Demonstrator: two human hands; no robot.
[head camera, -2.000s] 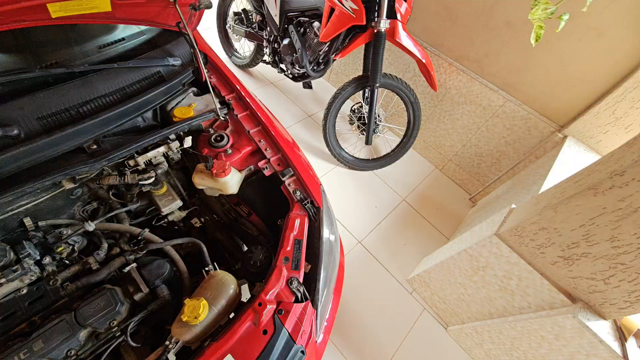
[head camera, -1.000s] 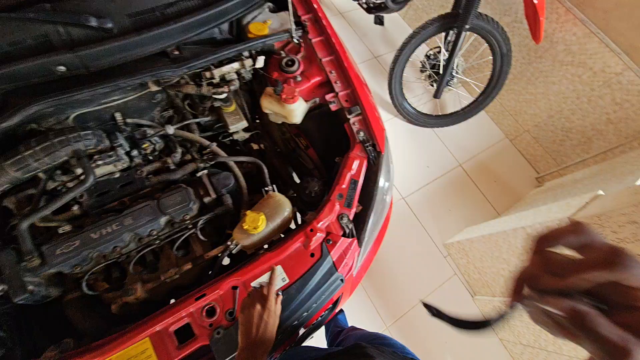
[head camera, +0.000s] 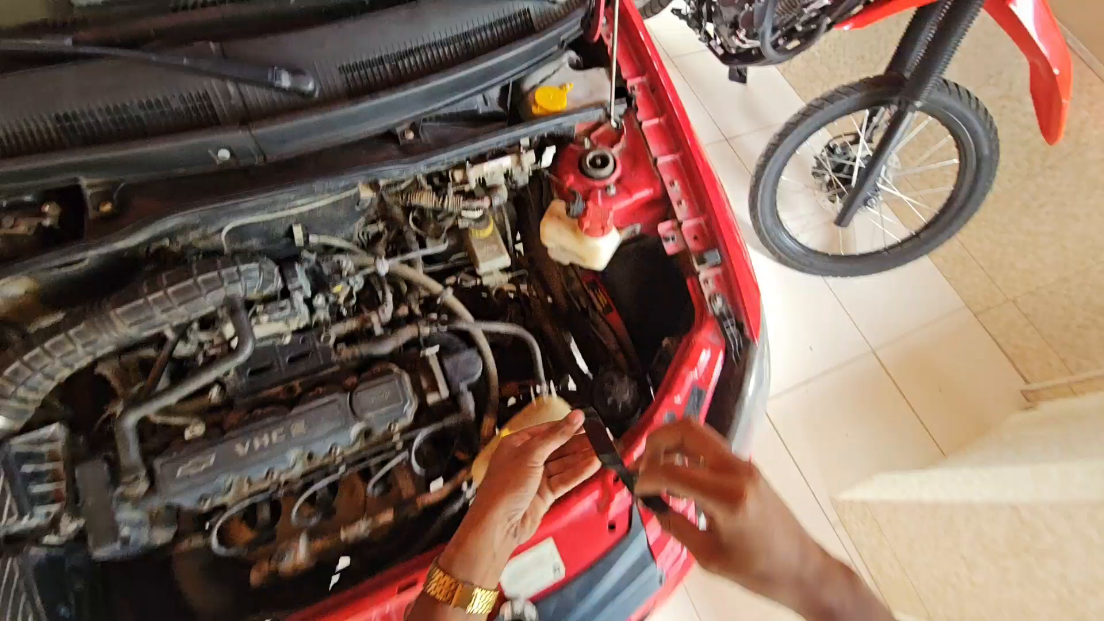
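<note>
A short black strip (head camera: 606, 448), which looks like tape, stretches between my two hands over the front edge of the red car's engine bay. My left hand (head camera: 530, 470), with a gold-coloured band at the wrist, pinches its upper end between thumb and fingers. At the lower end my right hand (head camera: 711, 496) has its fingers closed on the strip; it is a little blurred. Behind my left hand, a pale coolant reservoir (head camera: 545, 412) with a yellow cap is partly hidden. To its left lies the black engine cover (head camera: 285, 435), which bears raised lettering.
The red front panel (head camera: 595, 517) runs beneath my hands. A white reservoir (head camera: 578, 241) sits by the strut mount, near the thin hood prop rod (head camera: 613, 65). Beyond the fender stands a motorcycle's front wheel (head camera: 875, 177) on the tiled floor; a pale ledge (head camera: 983, 457) is at right.
My left hand has risen from the front panel to the strip. My right hand has come in from the right with the strip, which both hands now hold. The view has shifted closer over the engine.
</note>
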